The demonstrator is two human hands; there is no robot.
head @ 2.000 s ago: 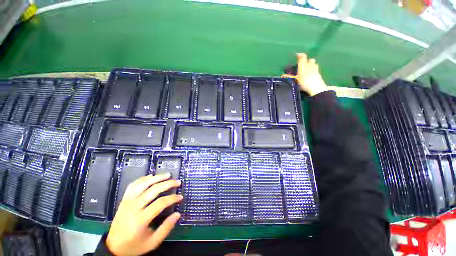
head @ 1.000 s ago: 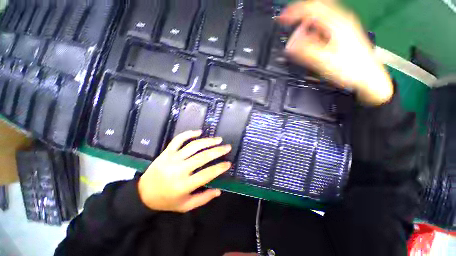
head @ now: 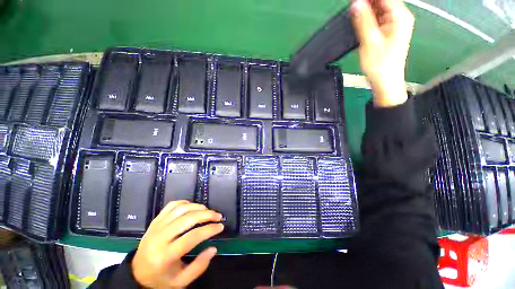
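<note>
A black blister tray (head: 180, 135) lies in front of me. Its top row and its middle row of sideways pockets hold dull black phone back covers. The bottom row has covers in its left pockets; three ribbed pockets at the right are empty. My right hand (head: 387, 42) grips a black phone back cover (head: 327, 45), tilted and blurred, above the tray's upper right. My left hand (head: 178, 242) rests at the tray's front edge, fingers spread, fingertips over the lower ends of the third and fourth bottom covers. I cannot tell if it presses them.
Stacked empty trays (head: 36, 141) stand close at the left. A tall stack of filled trays (head: 485, 152) stands at the right. The green conveyor belt (head: 197, 28) runs beyond the tray. A red stool (head: 463, 259) is at lower right; more black trays (head: 28, 271) are at lower left.
My right hand has moved from over the tray up to the belt side and now holds a cover. A fourth bottom pocket, empty two seconds ago, holds a cover. The view has swung back level.
</note>
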